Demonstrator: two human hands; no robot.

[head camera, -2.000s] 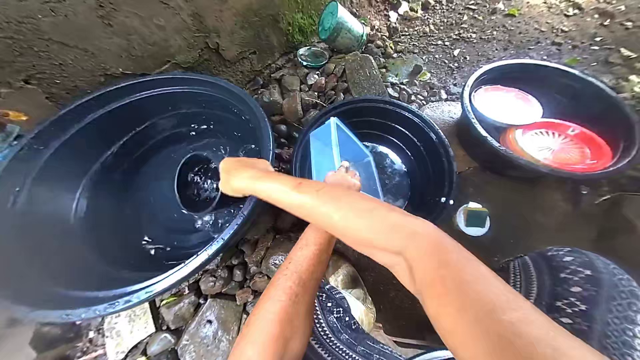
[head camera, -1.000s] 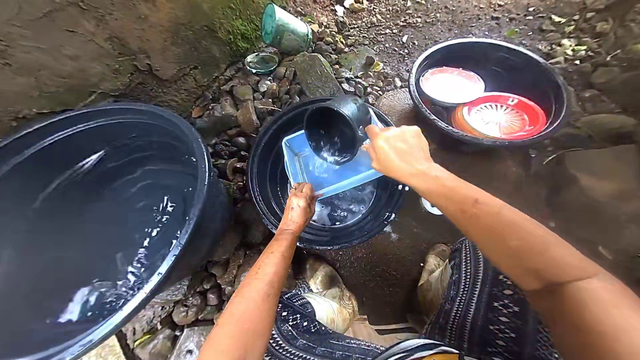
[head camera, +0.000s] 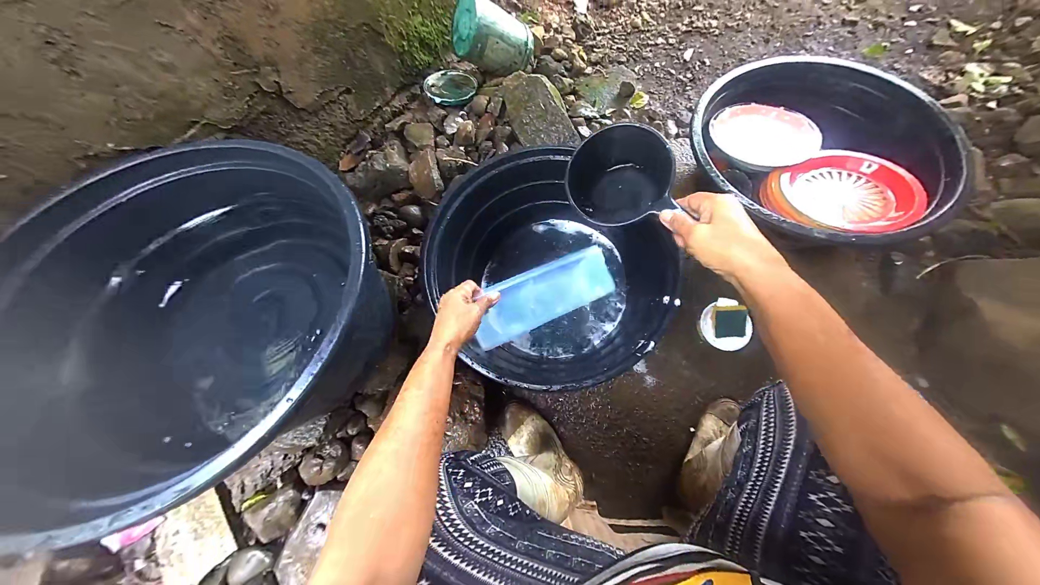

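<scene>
My left hand [head camera: 465, 310] grips one end of a light blue plastic container [head camera: 546, 299], tilted over a round black basin [head camera: 445, 244] with some sudsy water at its bottom. In my right hand [head camera: 715, 231] is the handle of a black plastic dipper [head camera: 621, 175], held above the basin's upper right rim, its dark mouth facing me. To the left stands a large black tub [head camera: 351, 244] with water in it. A second black basin [head camera: 955, 154] at the upper right holds a red and white patterned plate [head camera: 881, 193] and a white-topped round dish [head camera: 768, 134].
A dark green scouring sponge [head camera: 730, 322] lies on a small white round dish [head camera: 712, 335] right of the middle basin. Wet stones [head camera: 536, 110] surround the basins. A green bucket [head camera: 496, 39] lies on its side near a small green-rimmed dish [head camera: 450, 87]. My boots are below.
My right hand, at the left tub two seconds ago, held the dipper over the blue container one second ago and is now farther right of it. The blue container now hangs tilted down in the basin.
</scene>
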